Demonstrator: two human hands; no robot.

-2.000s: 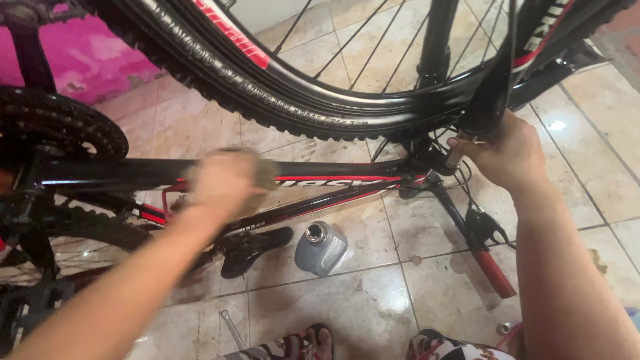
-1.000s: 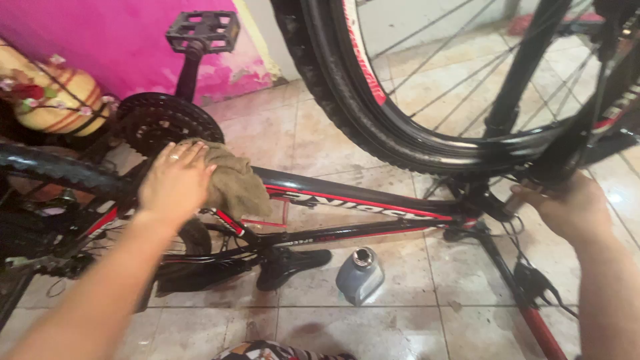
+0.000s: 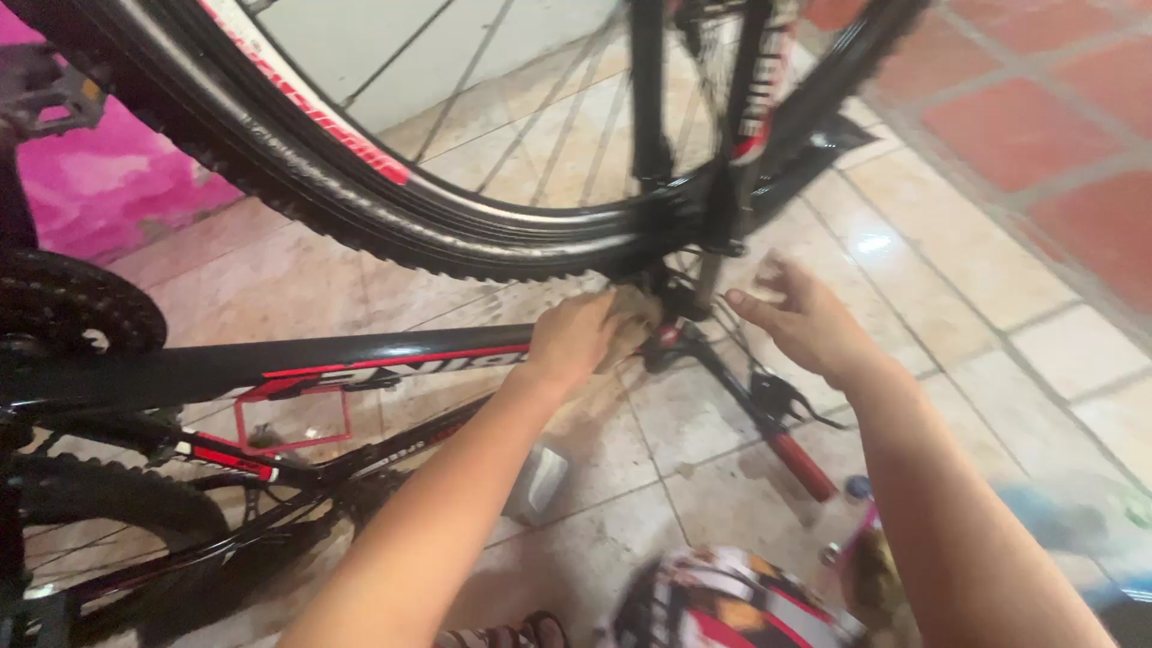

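An upside-down bicycle fills the view, its black frame tube (image 3: 432, 344) running across below the front wheel's knobby tire (image 3: 387, 243). My left hand (image 3: 571, 337) grips a brown cloth (image 3: 634, 319) against the tube's end near the head of the frame. Just right of the fork and cables, my right hand (image 3: 801, 315) is spread with nothing in it. Below it are a brake lever (image 3: 787, 400) and a red handlebar grip (image 3: 801, 466). The cloth is partly hidden by my left hand.
A translucent container (image 3: 538, 481) stands on the tiled floor, partly behind my left forearm. The crank's chainring (image 3: 76, 310) and a pedal (image 3: 58, 94) are at the left. Blurred items lie on the floor at the lower right. My patterned clothing shows at the bottom.
My left hand has moved right along the frame tube with the cloth, from near the chainring to the head end. My right hand has let go of the bicycle near the fork.
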